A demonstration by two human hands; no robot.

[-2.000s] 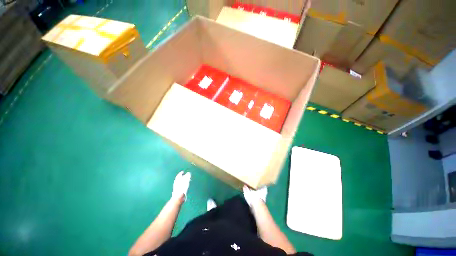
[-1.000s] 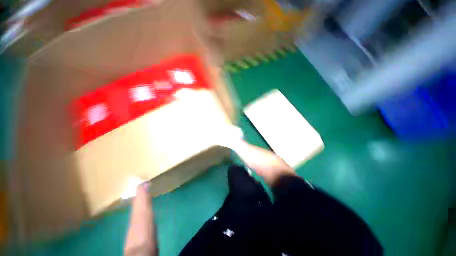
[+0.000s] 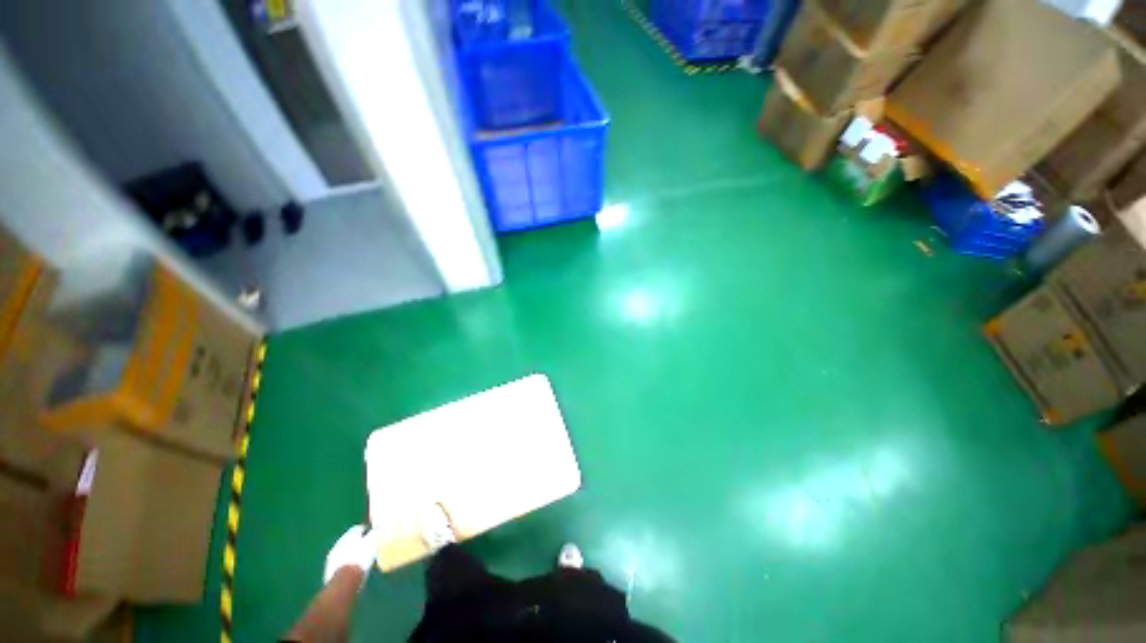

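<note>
A flat pale board with rounded corners [image 3: 484, 459] lies on the green floor just in front of me. My left hand [image 3: 352, 550], in a white glove, is at the lower left, beside the board's near left corner. Its fingers are too small and blurred to tell whether they grip anything or touch the board. A white shoe [image 3: 436, 525] shows at the board's near edge, and another white shoe [image 3: 571, 555] is on the floor to its right. My right hand is not in view.
Brown cartons [image 3: 151, 515] stand at the left behind yellow-black floor tape [image 3: 234, 502]. A white pillar [image 3: 409, 151] and blue crates [image 3: 540, 170] stand ahead. Stacked cartons [image 3: 1005, 94], a low blue crate [image 3: 987, 226] and a roll [image 3: 1068, 236] are at the right.
The view has swung right, away from the large open carton with red boxes, which is out of view. My left hand is off it and near the board. My right hand has left the picture.
</note>
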